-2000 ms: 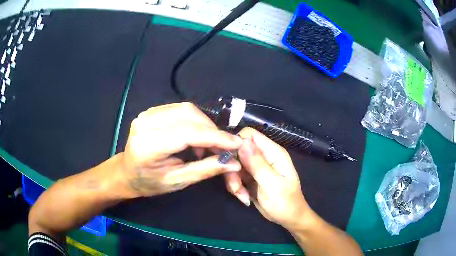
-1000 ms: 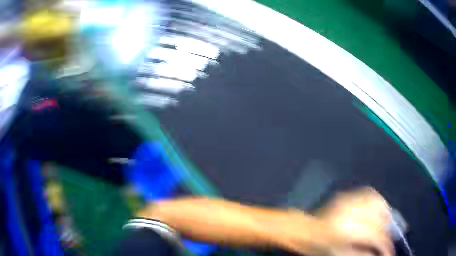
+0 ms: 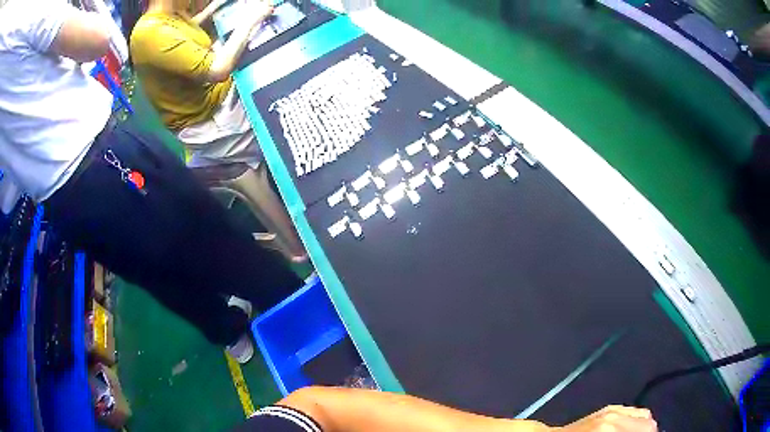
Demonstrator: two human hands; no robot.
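Observation:
My left hand (image 3: 620,419) is at the bottom edge, right of centre, cut off by the edge. Its fingers and anything in them are hidden. My right hand is out of the picture. Silver-white laid-out units (image 3: 414,180) stand in two slanted rows across the black mat (image 3: 456,287). Beyond them pale bar-shaped parts (image 3: 329,114) lie in a dense block. A black driver cord (image 3: 692,369) crosses the mat's right corner.
A blue floor bin (image 3: 295,333) stands below the bench's left edge. A pale rail (image 3: 608,215) with small pieces on it runs along the far side. A person (image 3: 63,118) in a white top stands at the left. Another person (image 3: 173,63) in yellow sits beyond.
The view has swung left from the driver, screw tray and parts bags to the laid-out rows and the people. My right hand has left the picture; my left hand is now at the bottom edge.

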